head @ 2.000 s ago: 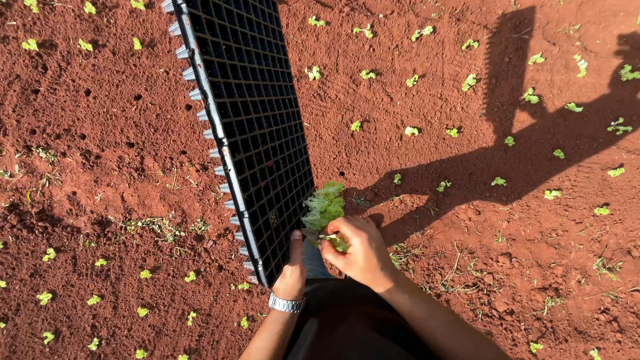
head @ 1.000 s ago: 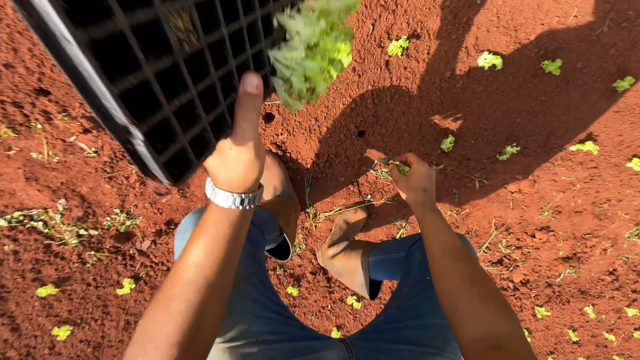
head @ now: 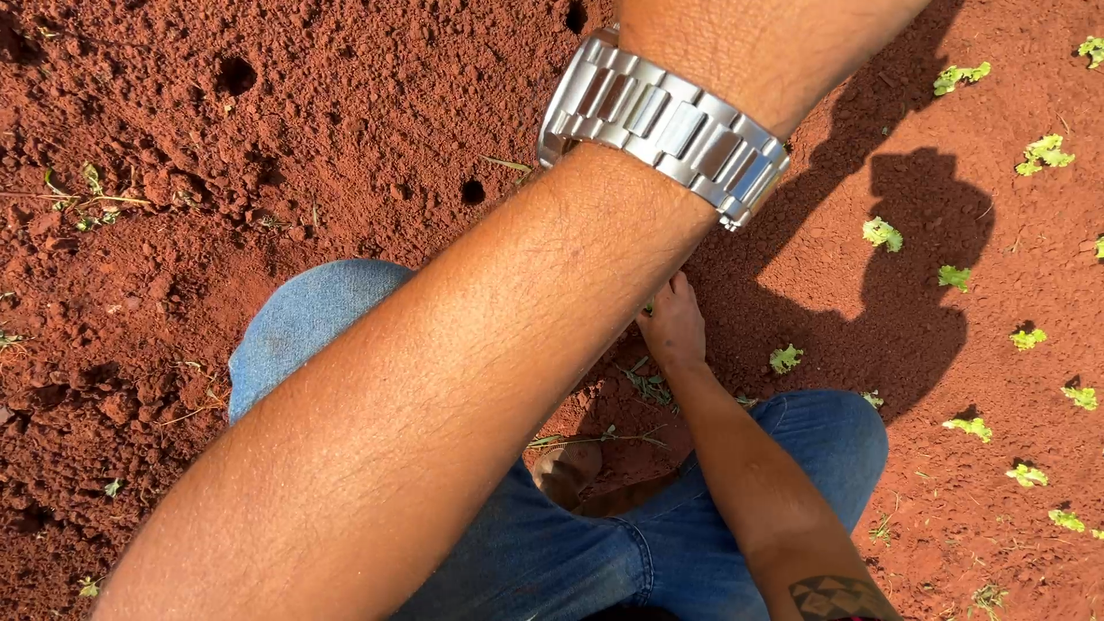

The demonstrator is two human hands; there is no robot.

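Note:
My left forearm crosses the view close to the camera, a metal-banded wristwatch point(head: 673, 121) on its wrist; the left hand itself lies beyond the top edge. Lower down, my right hand point(head: 674, 326) reaches to the red soil, its fingers bent. A small bit of green leaf point(head: 649, 306) shows at the fingertips, partly hidden behind my left forearm, so the grip cannot be made out. Lettuce seedlings stand in the soil to the right, the nearest seedling point(head: 786, 359) just right of my right wrist.
Small round holes dot the red soil, one hole point(head: 235, 76) at the upper left and another point(head: 473, 191) near the middle. Below are my jeans-clad knees point(head: 302, 323) and a boot point(head: 565, 470). Weeds point(head: 649, 382) lie by my right wrist. Shadows fall across the seedlings.
The black cell tray and the lettuce bunch by my left hand have gone out of view. My left arm now reaches up and to the right across the view; my right hand is down at the soil.

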